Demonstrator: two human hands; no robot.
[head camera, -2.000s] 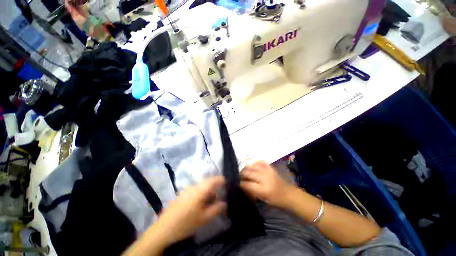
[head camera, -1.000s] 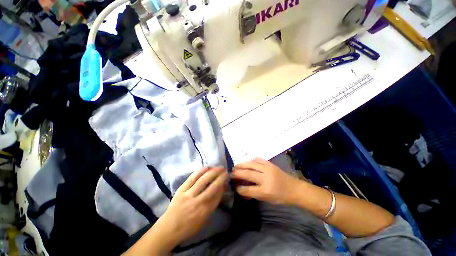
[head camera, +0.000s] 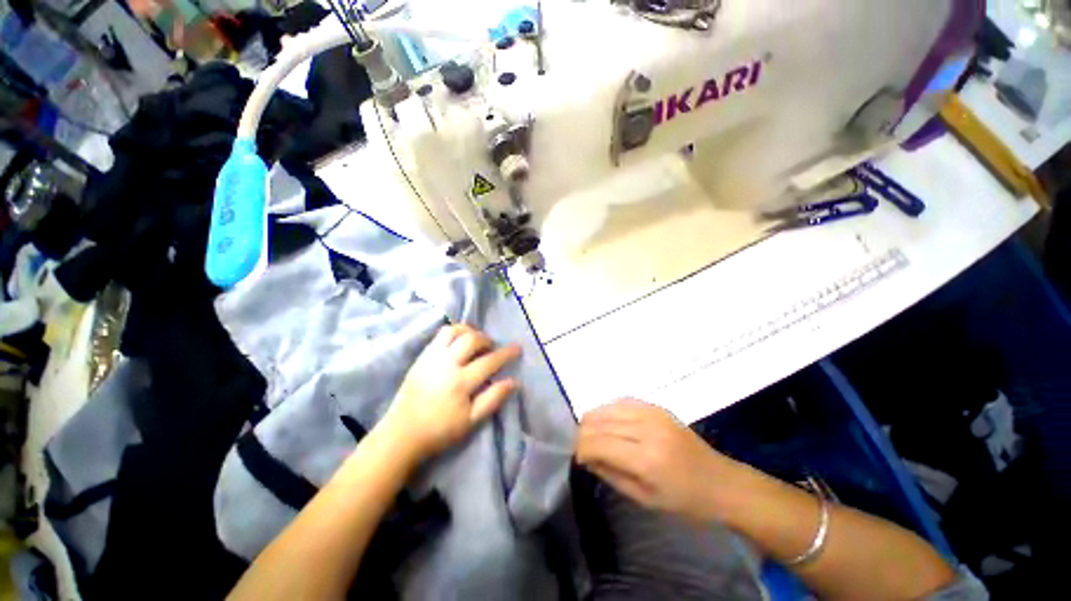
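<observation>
The grey panel with black strips lies left of and below the needle area, its right edge running down from the presser foot. My left hand lies on the grey cloth with its fingers spread, pressing it. My right hand pinches the garment edge at the table's front edge; its fingertips are partly hidden. The black cloth of the garment body spreads to the left. The cream sewing machine stands above, and the needle is too small to make out.
The blue lamp hangs left of the machine head. Dark blue thread snips lie right of the machine, near a yellow bar. A printed ruler runs along the table. A blue bin with dark cloth is below right.
My left hand has moved up and away from my right hand, onto the grey cloth, with its fingers now spread. The cloth edge shows more grey and less black. The view has shifted.
</observation>
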